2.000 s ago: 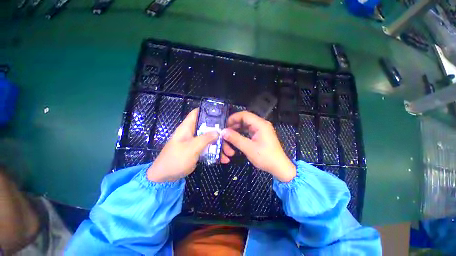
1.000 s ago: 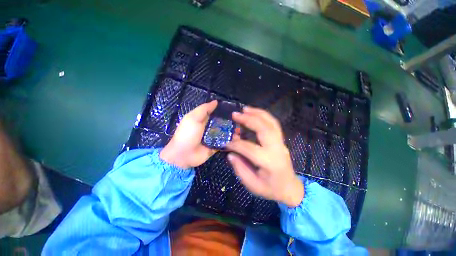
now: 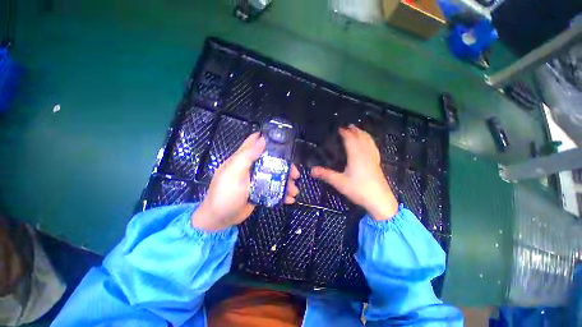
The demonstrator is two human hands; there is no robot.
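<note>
My left hand [image 3: 231, 182] is shut on a phone body [image 3: 273, 163], held upright over the black blister tray [image 3: 290, 254]. The phone's upper part is black and its lower part shows silvery-blue circuitry facing up. My left thumb lies on its left edge, and fingertips show at its right edge. My right hand [image 3: 360, 169] is over the tray to the right of the phone, thumb and fingers spread. A dark shape lies between them, too dark to tell from the tray. No held piece can be made out in my right hand.
Dark handsets lie beyond the tray at the top [image 3: 250, 9] and right [image 3: 496, 133]; another [image 3: 449, 110] is at the tray's right corner. An open carton [image 3: 415, 18] and blue container [image 3: 471, 39] are at the upper right. Clear trays [image 3: 547, 246] and grey framing are at right.
My right hand has moved away from the phone to the right, over the tray. The phone has turned from foreshortened to showing its full length. My left hand still holds it.
</note>
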